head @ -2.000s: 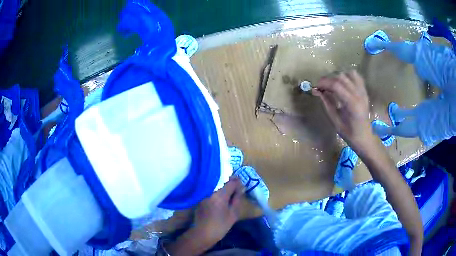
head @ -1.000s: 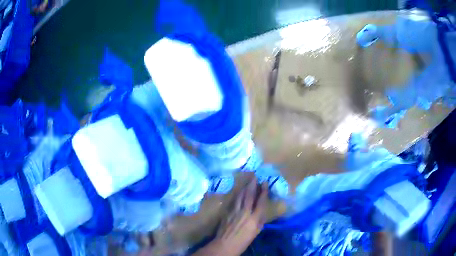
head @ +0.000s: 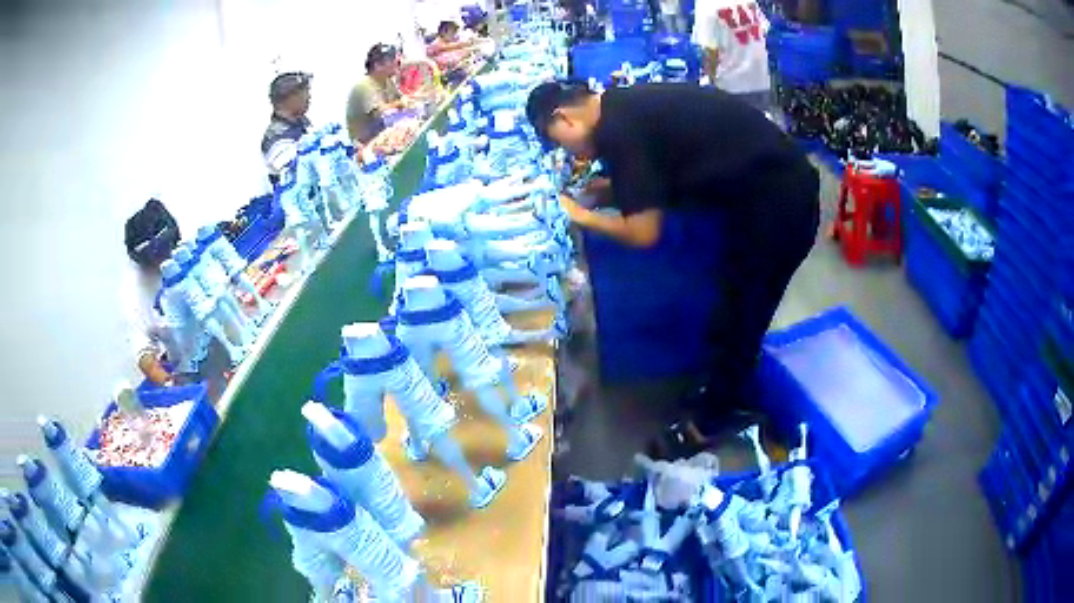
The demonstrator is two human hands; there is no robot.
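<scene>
Neither my left hand nor my right hand is in the picture. Several figurine lower bodies (head: 353, 459) stand upright on the cardboard-covered ledge (head: 524, 501) nearest to me. They have pale ruffled shorts, dark-blue waist sashes and white waist blocks. Flip-flops (head: 485, 485) show on their feet along the ledge. The closest figure (head: 336, 530) is partly cut off at the bottom edge. Farther along the ledge many more half-figures are crowded together, some lying down.
A green conveyor belt (head: 277, 406) runs left of the ledge, with workers beyond it. A person in black (head: 707, 153) bends over the ledge ahead. Right on the floor are a tote heaped with half-figures (head: 766, 530), a blue tote (head: 850, 383), a red stool (head: 869, 214) and stacked totes (head: 1025, 306).
The view has swung up from the work spot to look along the line. My left hand, seen one second ago, and my right hand, seen two seconds ago, are out of the picture.
</scene>
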